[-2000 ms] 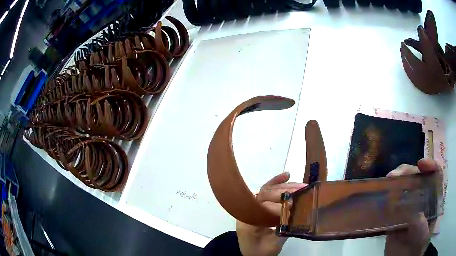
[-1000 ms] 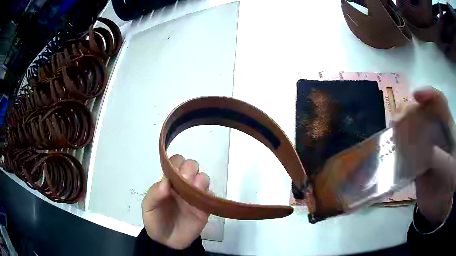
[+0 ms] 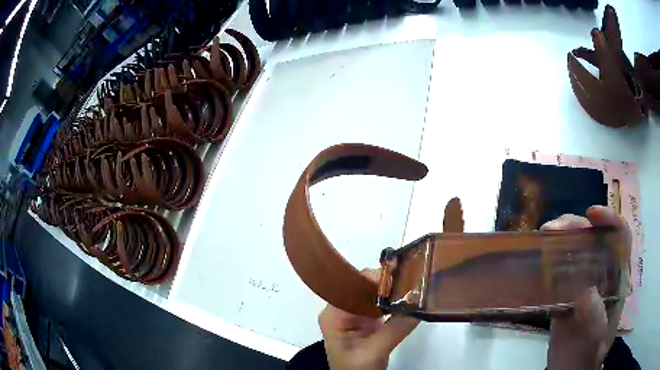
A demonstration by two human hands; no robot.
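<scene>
A brown curved leather strap [image 3: 302, 242] is held up, its open side to the right, with a black lining strip on its inside curve. My left hand [image 3: 365, 336] grips its lower part. My right hand [image 3: 590, 311] holds the clear, brown-stained edge-paint roller box [image 3: 492, 278] level. The box's narrow roller end is at the strap's lower edge and appears to touch it. The box hides part of the strap; only the strap's rounded tip shows above it. Some left fingers are hidden behind the strap and box.
A black pad [image 3: 553, 195] with rusty smears lies on a pink-white printed sheet [image 3: 631, 249], a small stick [image 3: 615, 202] beside it. Rows of brown straps [image 3: 145, 173] stand at left, a brown strap group [image 3: 608, 90] at upper right, black straps [image 3: 318, 18] at the far side. A white board [image 3: 347, 87] lies centrally.
Since one second ago the strap has turned, its opening now to the right, and the roller box has swung level over its lower part. The view has shifted too.
</scene>
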